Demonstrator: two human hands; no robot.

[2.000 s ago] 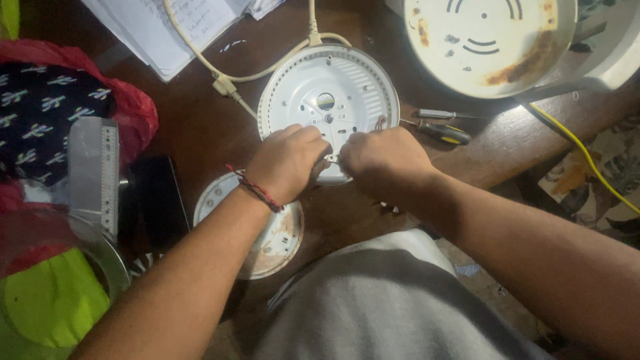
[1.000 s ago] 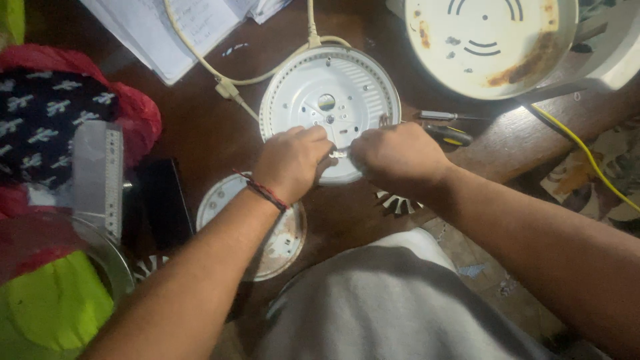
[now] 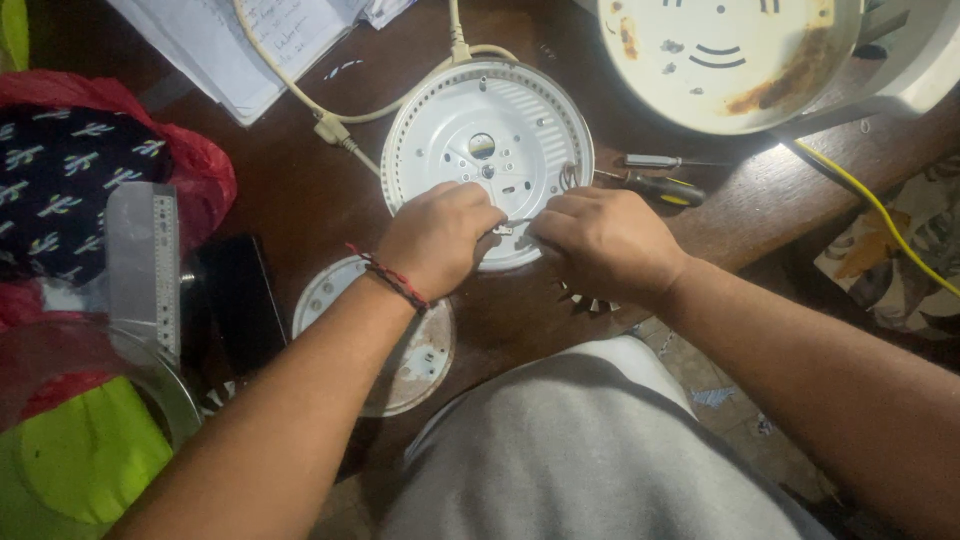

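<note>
A round white metal appliance base [image 3: 480,142] with vent slots and a pale cord lies on the table, its near part behind my hands. Over its near edge, my left hand [image 3: 446,236] pinches a small metal terminal [image 3: 505,229] between thumb and fingers. A short wire or strip runs from there to my right hand [image 3: 604,244], whose curled fingers grip its other end. Thin wires [image 3: 570,176] rise beside my right fingers. Partly under my left wrist is a stained round metal plate [image 3: 427,360].
Two screwdrivers [image 3: 664,189] [image 3: 652,160] lie right of the base. A rust-stained white round pan [image 3: 735,67] sits at the upper right, near a yellow cable [image 3: 862,191]. Papers [image 3: 255,67], a ruler-like strip [image 3: 165,270], a dark flat object [image 3: 240,300] and red plastic [image 3: 210,161] are at left.
My right hand has shifted slightly to the right, away from my left. A slotted metal piece below it shows more than two seconds ago. Both hands stay over the base's near edge.
</note>
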